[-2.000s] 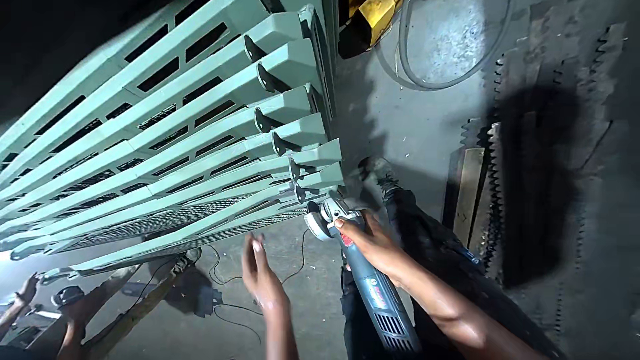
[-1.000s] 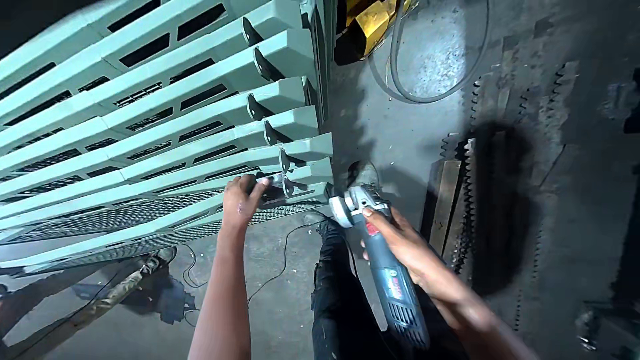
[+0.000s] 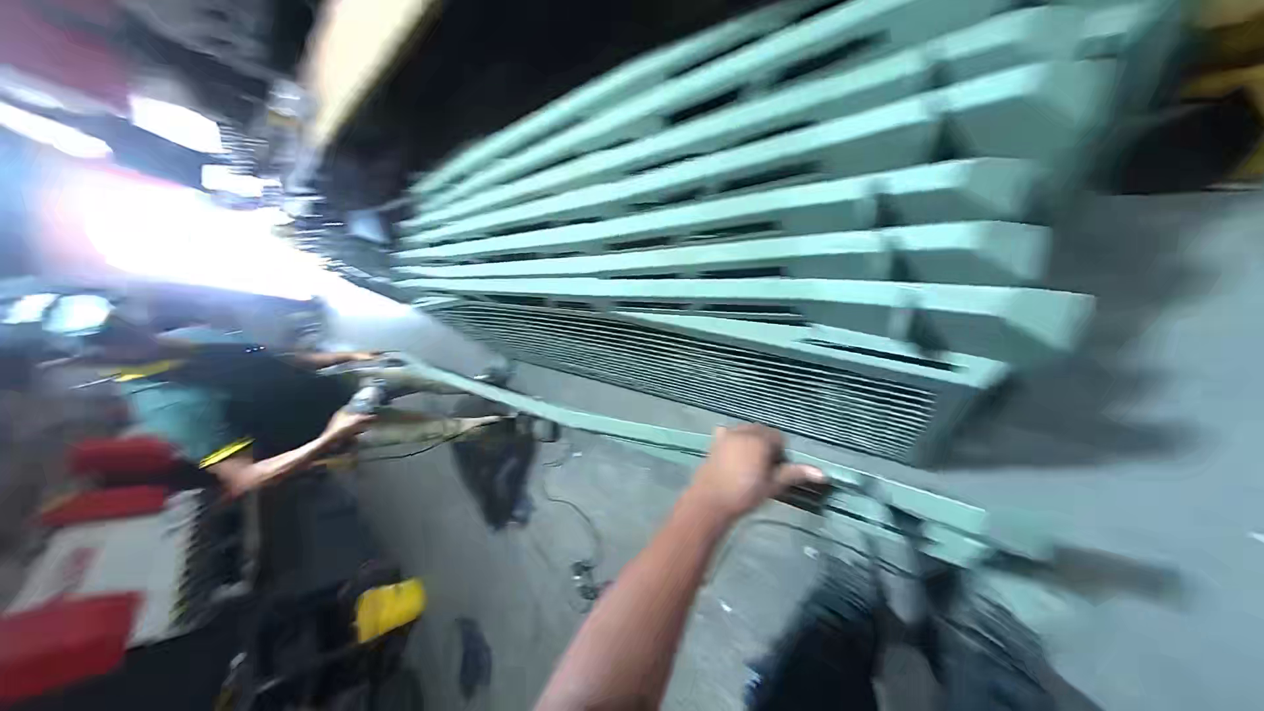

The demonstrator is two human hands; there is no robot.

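Note:
My left hand (image 3: 746, 472) is closed on a thin green-painted metal bar (image 3: 612, 425) near its right end, thumb pointing right; a small dark piece lies by the thumb, too blurred to name. That bar runs low, apart from the slatted green metal panel (image 3: 691, 237) above it. Angled ends of the panel's slats point right, and a ribbed grille (image 3: 790, 390) lines its lower side. My right hand and the angle grinder are out of view.
Left, a co-worker (image 3: 267, 395) reaches toward the bar's far end with a blurred tool (image 3: 367, 397). Cables (image 3: 592, 533) trail on the grey floor. A yellow item (image 3: 389, 608) and red-and-white boxes (image 3: 99, 553) stand lower left. My legs (image 3: 829, 632) are below the bar.
The view has swung far to the left. My right hand, with the angle grinder it held earlier, has left the view. My left hand, raised and free two seconds ago, now grips the bar.

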